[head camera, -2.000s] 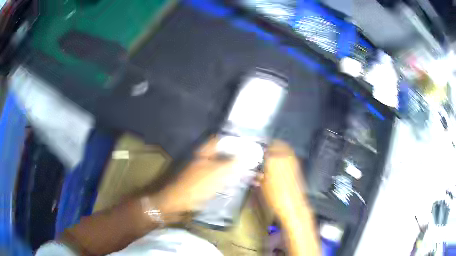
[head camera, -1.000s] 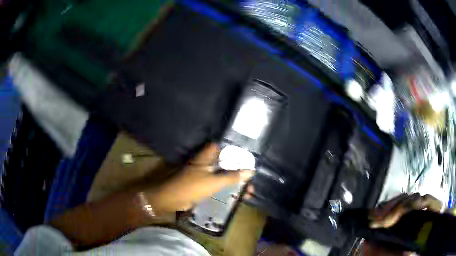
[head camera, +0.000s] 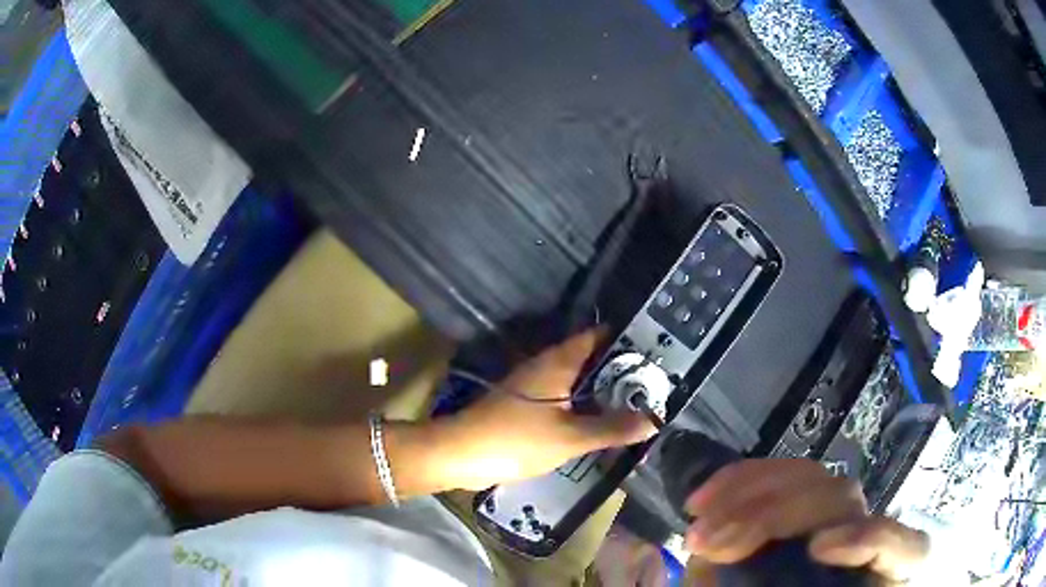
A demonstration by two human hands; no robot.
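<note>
A long black lock panel [head camera: 713, 287] lies diagonally across the mat's near edge, its ribbed back with openings facing up. A round silver disc [head camera: 629, 378] sits on its middle. My left hand [head camera: 533, 419] holds the panel there, thumb and fingers around the disc. My right hand [head camera: 791, 510] grips a dark power screwdriver [head camera: 694, 459], its tip at the disc. Exactly what the tip touches is too small to tell. A thin dark lead wire [head camera: 505, 388] crosses my left hand.
Thin dark pliers [head camera: 619, 229] lie on the black mat [head camera: 505, 103]. A small white strip [head camera: 416, 143] lies on the mat. Blue bins of small parts [head camera: 877, 161] line the far edge. Another black panel [head camera: 817, 407] lies at right. A blue crate [head camera: 172, 344] stands at left.
My right hand has come in from the lower right with the screwdriver to the disc. My left hand still holds the panel. The camera view has shifted and is sharper.
</note>
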